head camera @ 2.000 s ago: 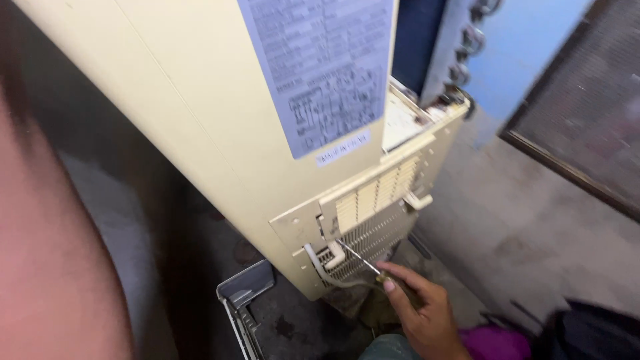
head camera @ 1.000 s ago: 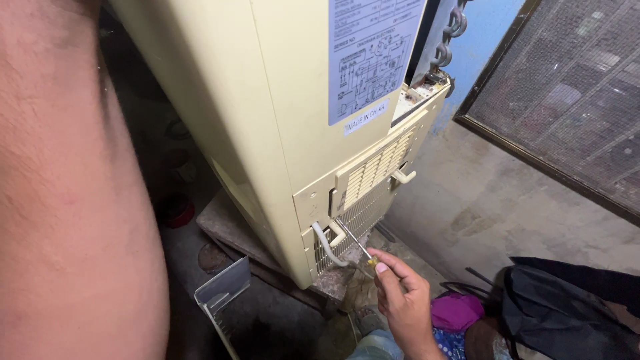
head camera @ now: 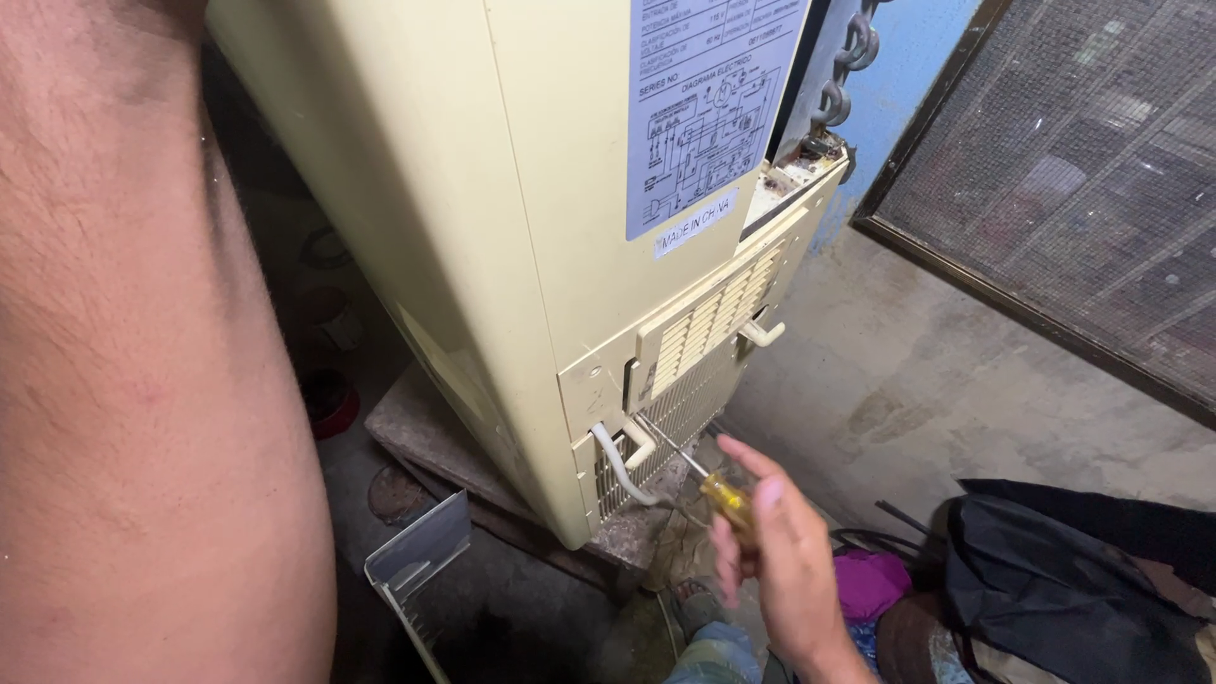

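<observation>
A beige appliance housing (head camera: 456, 209), apparently an air conditioner, stands tilted in the view, with a wiring diagram label (head camera: 712, 114) on its side. My right hand (head camera: 774, 541) holds a screwdriver (head camera: 727, 499) by its yellow translucent handle, fingers partly spread around it. The shaft points up-left, its tip at the lower edge of the louvered panel (head camera: 712, 313), close to a beige hook (head camera: 641, 445). A grey power cord (head camera: 617, 465) comes out beside that hook. My left forearm fills the left side; my left hand is outside the frame.
The housing rests on a worn slab (head camera: 446, 432). A metal bracket-like piece (head camera: 418, 551) stands below it. At right are a framed mesh screen (head camera: 1064, 190), a concrete wall (head camera: 883, 399), dark cloth (head camera: 1045, 570) and a magenta cloth (head camera: 869, 584). Coil tubing (head camera: 855, 47) shows at the top.
The fingers of my right hand have loosened and spread on the screwdriver handle. Its tip stays by the louvered panel. The view has shifted.
</observation>
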